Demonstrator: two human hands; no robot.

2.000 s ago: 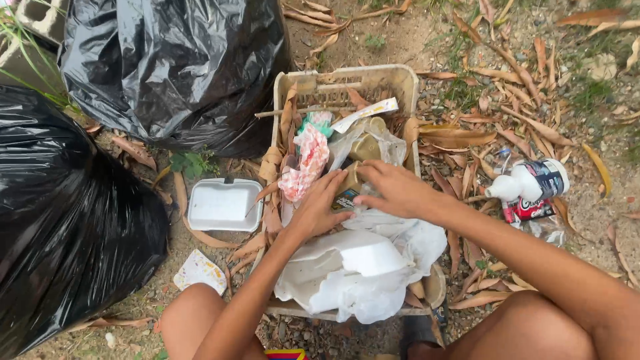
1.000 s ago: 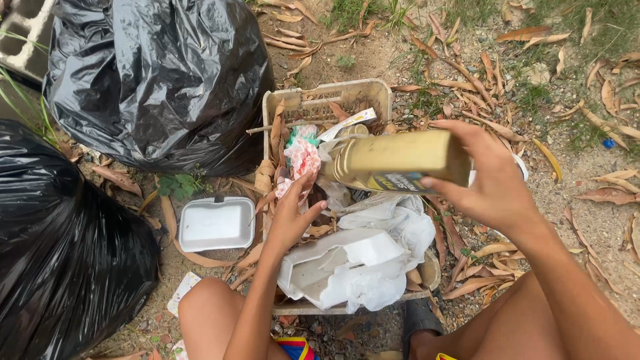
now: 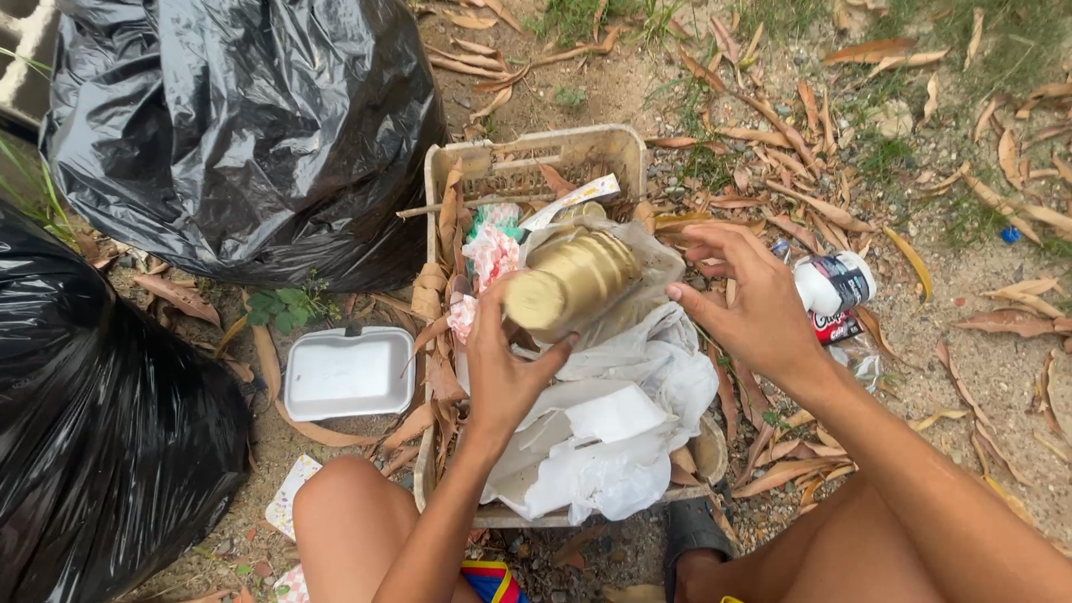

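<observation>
My left hand (image 3: 511,364) grips the near end of a gold-coloured bottle (image 3: 578,280), thumb and fingers around it, above a plastic crate (image 3: 536,146). To the right of the bottle, my right hand (image 3: 741,301) is raised with its fingers apart and nothing in it. Under and around the bottle in the crate lie a translucent plastic bag (image 3: 662,260), white plastic and foam pieces (image 3: 615,414), a red-and-white crumpled wrapper (image 3: 490,251) and dry leaves. Motion blurs the bottle a little.
Two full black garbage bags (image 3: 243,126) (image 3: 100,402) stand at the left. An open white foam container (image 3: 350,373) lies beside the crate. On the ground at right are a white bottle with a dark label (image 3: 833,283), a red wrapper (image 3: 836,327) and dry leaves. A concrete block (image 3: 25,59) is top left.
The gold bottle, held up by my right hand at the right a second ago, is now in my left hand over the crate. My right hand has let go of it.
</observation>
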